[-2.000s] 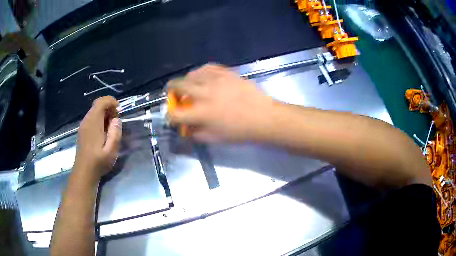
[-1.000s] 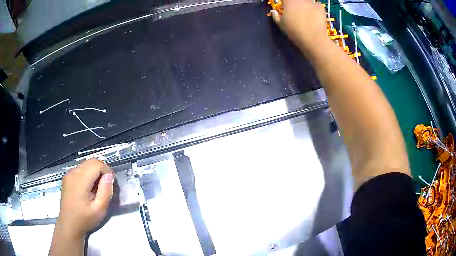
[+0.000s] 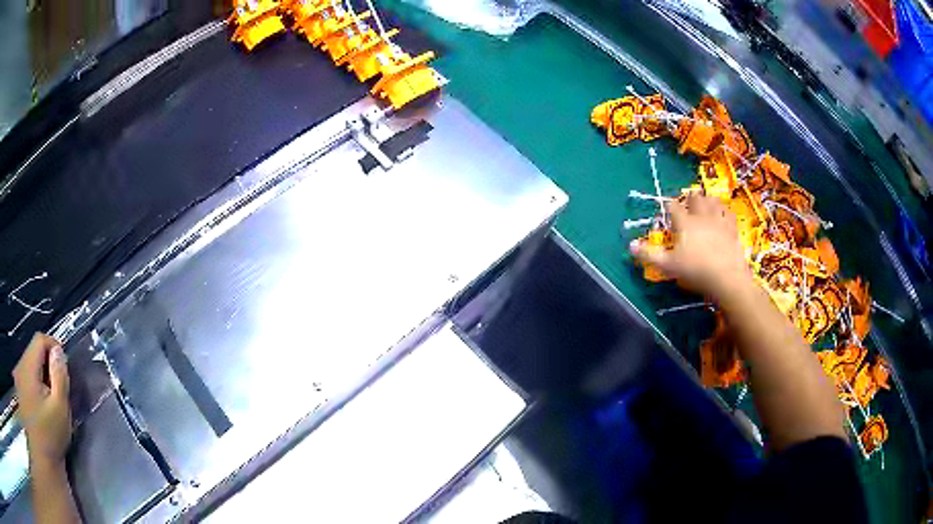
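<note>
A heap of orange units (image 3: 783, 220) with white leads lies on the green surface at the right. My right hand (image 3: 701, 246) is over the heap's left side, with its fingers on an orange unit (image 3: 655, 262); whether they grip it is hard to tell. My left hand (image 3: 43, 384) is at the far left, by the near side of the guide rail, with thumb and fingers close together; whether it holds anything is too small to tell. A row of set-aside orange units (image 3: 407, 82) stands at the far right edge of the black mat.
The metal work plate (image 3: 307, 266) fills the middle. A bracket (image 3: 373, 143) sits at the rail's right end. Loose white wires (image 3: 29, 304) lie on the black mat (image 3: 133, 164). A clear plastic bag (image 3: 481, 12) is on the green surface (image 3: 542, 133).
The view has swung right. My right hand has moved from the set-aside row to the heap. My left hand remains near the rail.
</note>
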